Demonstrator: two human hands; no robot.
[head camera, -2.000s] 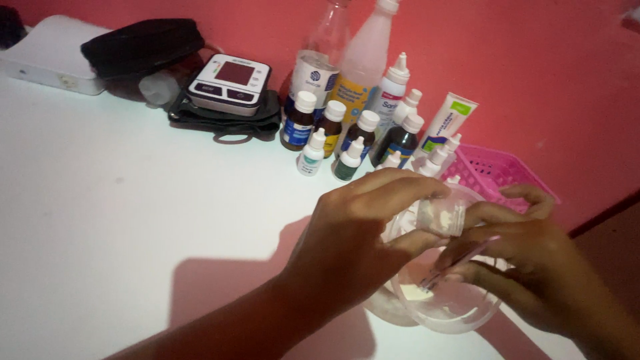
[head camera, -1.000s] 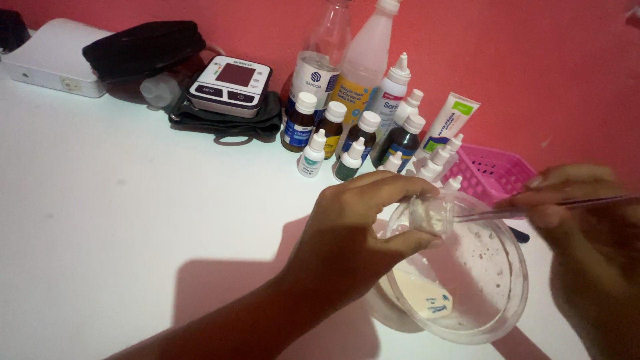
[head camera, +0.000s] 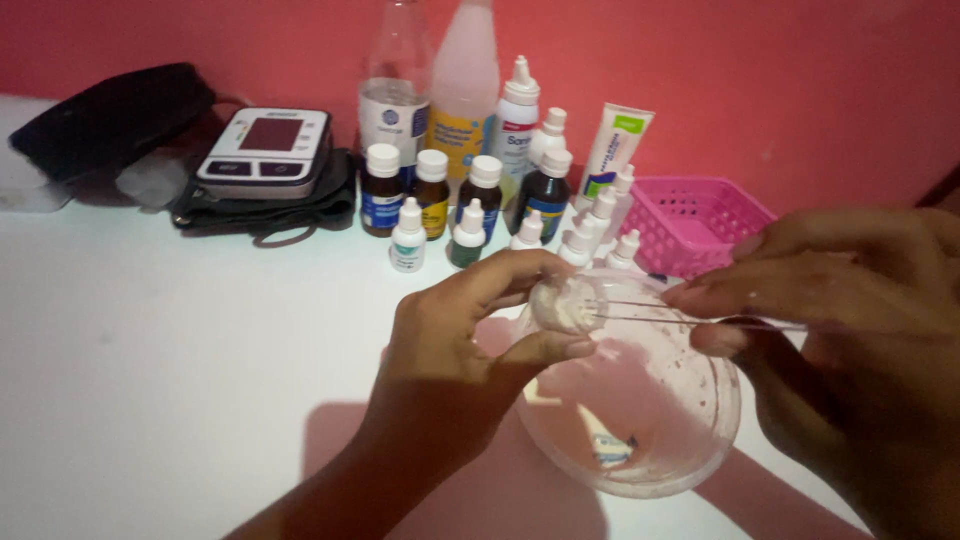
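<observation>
My left hand (head camera: 480, 337) grips a small clear jar (head camera: 568, 304) tilted with its mouth toward the right, pale stuff inside. Between the thumb and fingers of my right hand (head camera: 810, 315) are metal tweezers (head camera: 660, 313), their two tips apart at the jar's mouth. Beneath both hands lies a round clear plastic container (head camera: 724, 420), its inside spotted with small brownish specks. A pale scrap with blue print (head camera: 611, 446) shows within the container's outline; whether it is inside or under the clear plastic, I cannot tell.
Brown medicine bottles (head camera: 382, 191), small white dropper bottles (head camera: 409, 240), two tall bottles (head camera: 461, 97) and an upright tube (head camera: 616, 150) crowd the back. A pink plastic basket (head camera: 697, 225) stands behind my right hand. At the left rear, a blood pressure monitor (head camera: 266, 154) rests on a black cuff, beside a black pouch (head camera: 120, 120).
My right hand was low over the container with the tweezers two seconds ago, then moved right and up; the tweezers now reach the jar's mouth. My left hand keeps hold of the jar.
</observation>
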